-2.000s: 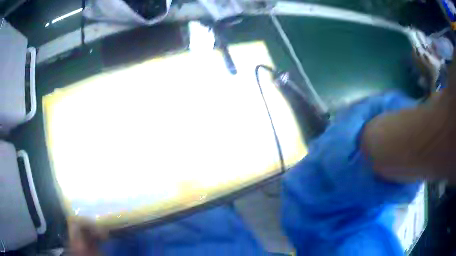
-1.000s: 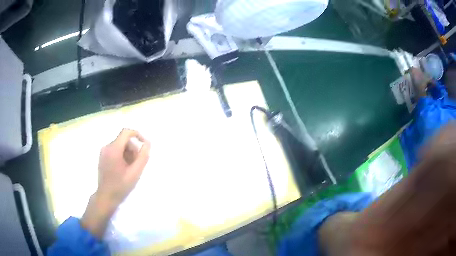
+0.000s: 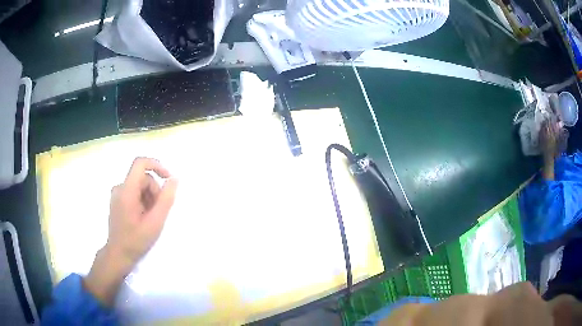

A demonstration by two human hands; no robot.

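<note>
The bright white mat with its yellow edge fills the middle; its glare hides anything white on it. My left hand is over the mat's left part, fingers curled and thumb close to the fingertips; whether they pinch something is lost in the glare. My right hand is large, blurred and cut off at the bottom right edge; its fingertips and any held thing cannot be made out. The black electric screwdriver lies along the mat's right edge, its cable looping over the mat.
Behind the mat are a speckled dark screw pad, white wipe, pen-like tool, bag of black parts and fan. A green crate is lower right. Another person's hand touches white items. White units stand left.
My left hand came in from the lower left edge onto the mat and has since shifted slightly left. My right arm has dropped towards the bottom right edge, uncovering the crate. The view has shifted, showing the fan.
</note>
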